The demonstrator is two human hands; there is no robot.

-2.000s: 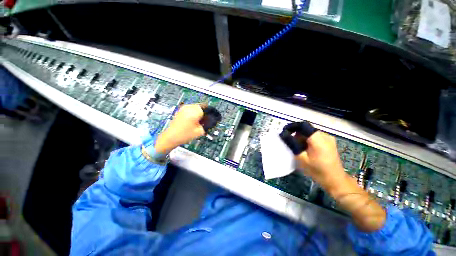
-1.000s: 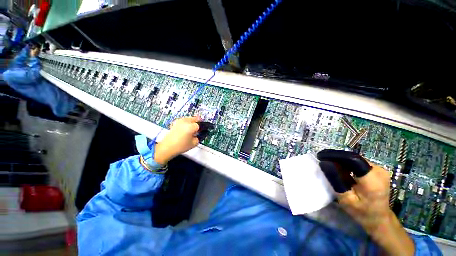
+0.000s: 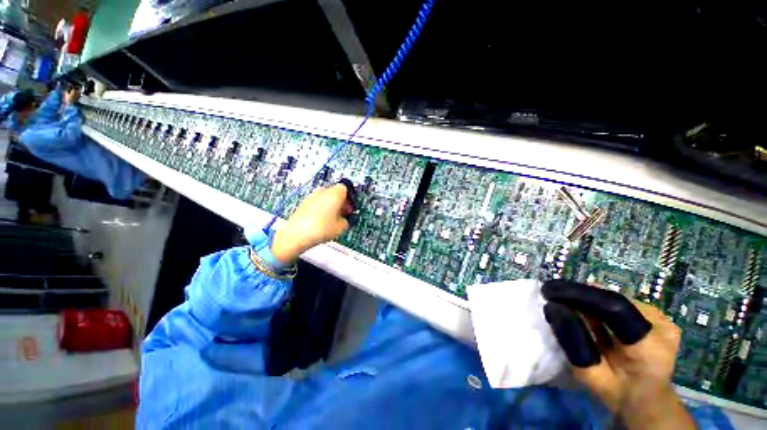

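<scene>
Green circuit boards [image 3: 454,220] lie in a long row between pale rails. My left hand [image 3: 315,220] is over a board left of a narrow dark gap, its black-covered fingertips at the board; I cannot tell if they hold a part. My right hand [image 3: 626,348] has black-covered fingers and holds a small white paper [image 3: 515,332] between thumb and fingers, over the near rail. Tan and gold pin strips [image 3: 582,215] lie slanted on the board above my right hand. Small dark components [image 3: 252,158] stand along the boards to the left.
A blue coiled cord [image 3: 404,52] runs from above toward my left wrist. The pale far rail [image 3: 538,158] borders dark bins. Another person's blue sleeve [image 3: 55,138] is at the line's far left end. A red object [image 3: 95,330] is at lower left.
The view has swung left. The gap between the boards has narrowed. My right hand has moved right and nearer me with the paper. My left hand stays over the boards.
</scene>
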